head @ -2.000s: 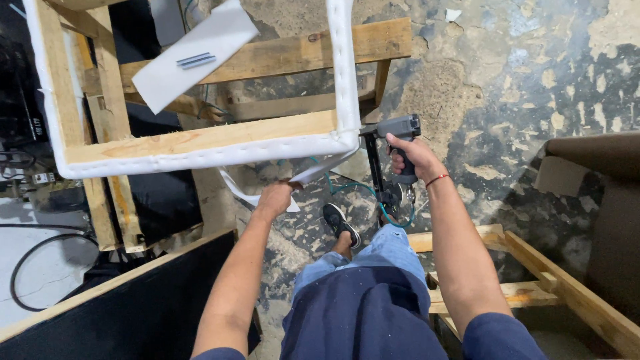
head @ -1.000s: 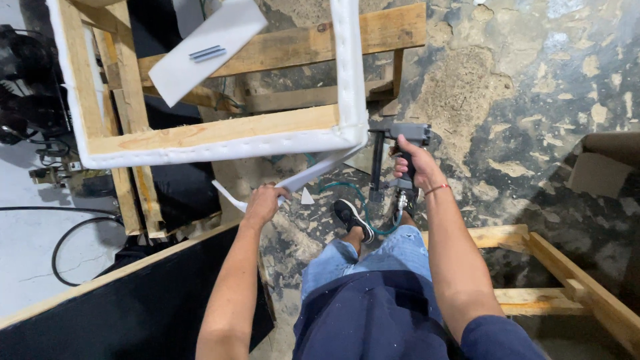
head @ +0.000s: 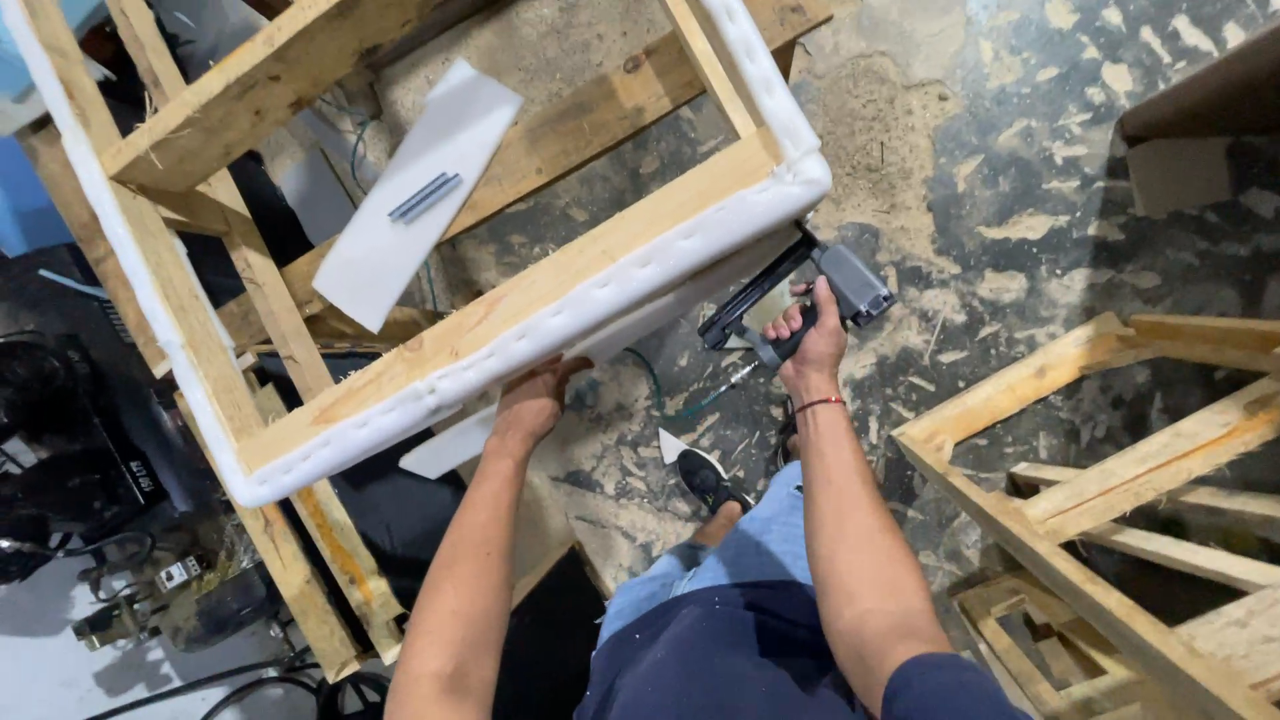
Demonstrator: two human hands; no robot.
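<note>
My right hand (head: pixel 812 340) grips the handle of a pneumatic staple gun (head: pixel 850 285), whose nose touches the underside of the frame's near right corner. A wooden frame (head: pixel 520 290) edged with white foam (head: pixel 600 300) lies across the view. My left hand (head: pixel 532 400) is at its near edge, on a loose foam strip (head: pixel 450 443) that runs along below; part of the fingers is hidden under the edge, so its hold is unclear. On the wooden supports rests a white foam piece (head: pixel 420 190) with sticks of staples (head: pixel 425 197) on it.
Bare wooden frames (head: pixel 1000 510) stand at the lower right, below a brown box (head: pixel 1180 170). An air compressor (head: pixel 200 600) and black hoses are at the lower left. A green air hose (head: pixel 700 405) hangs from the staple gun near my feet. Wooden trestle beams (head: pixel 640 85) lie under the foam-edged frame.
The staple gun has come up against the frame's near right corner. My left hand has moved closer to the frame's near edge. The view has turned and shifted.
</note>
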